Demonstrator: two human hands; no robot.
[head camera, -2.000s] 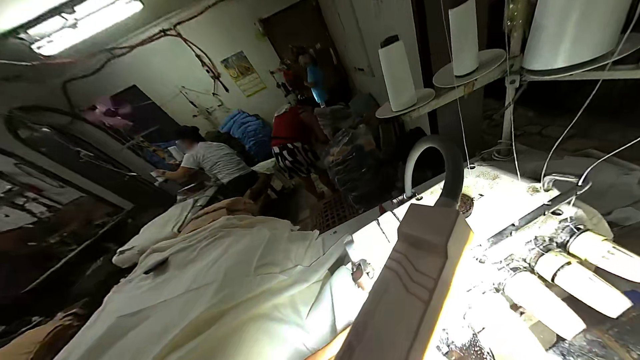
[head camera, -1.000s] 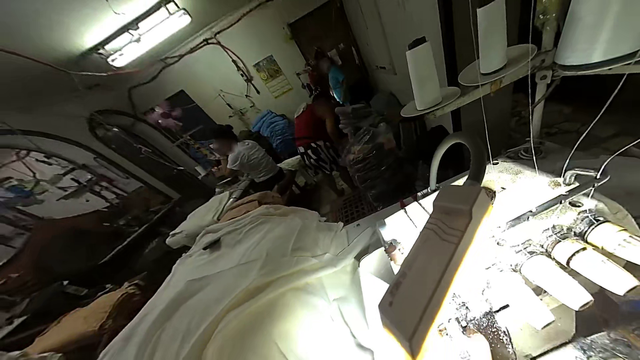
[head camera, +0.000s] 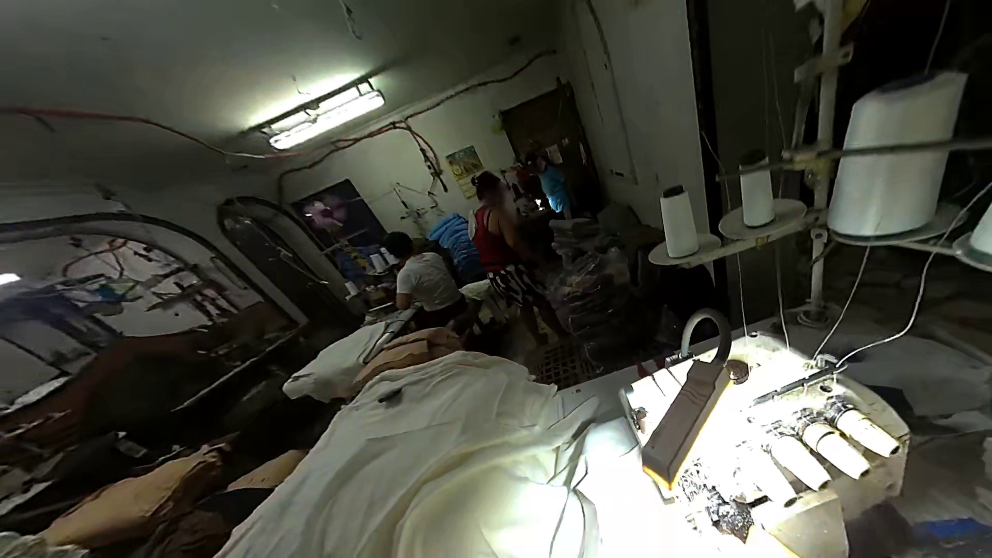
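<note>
Neither my left hand nor my right hand shows in the head view. White fabric (head camera: 434, 434) lies in loose folds across the lower middle, up against an overlock sewing machine (head camera: 821, 496) at the lower right. A gooseneck work lamp (head camera: 686, 422) lights the machine's head brightly. Several tension knobs (head camera: 837, 449) stick out from its front. Above stand white thread cones (head camera: 680, 222) on round holders, with threads running down to the machine. A small dark object (head camera: 390, 395) rests on the fabric.
Beyond the fabric, a person in a white shirt (head camera: 430, 280) sits bent forward, and a person in a red top (head camera: 492, 236) stands. Another person in blue (head camera: 552, 186) is farther back. Wrapped stacks (head camera: 593, 291) stand behind the machine. Brown bundles (head camera: 139, 496) lie lower left.
The view has swung left and up. The person in the red top, bent forward earlier, now stands more upright.
</note>
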